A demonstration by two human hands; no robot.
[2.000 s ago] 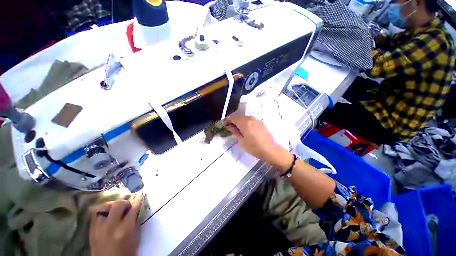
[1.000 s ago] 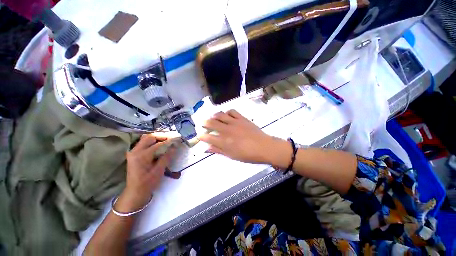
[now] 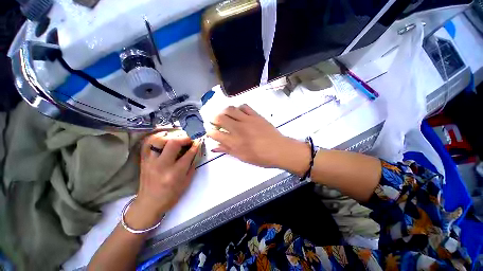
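Note:
The olive-khaki garment [image 3: 100,159] lies heaped left of the needle area, its edge running under my left hand. My left hand [image 3: 167,169] rests at the needle area, fingers bent and pressing on the garment edge, with a thin dark object between the fingers. My right hand [image 3: 246,137] is just right of the grey attachment [image 3: 192,126], its fingertips close together near the lit spot; whether they pinch a piece of cloth cannot be told. The presser foot and needle are mostly hidden behind the attachment and glare.
The white sewing machine head [image 3: 106,32] stands above my hands, with a ribbed tension dial [image 3: 144,82]. A smartphone [image 3: 238,47] is strapped to it. Small olive scraps [image 3: 312,79] and red and blue pens [image 3: 363,87] lie on the bed. A white plastic bag [image 3: 405,100] hangs at right.
My right hand has come from the scraps under the phone to the needle area. My left hand has moved closer to the needle with the garment edge. The view is now nearer the machine.

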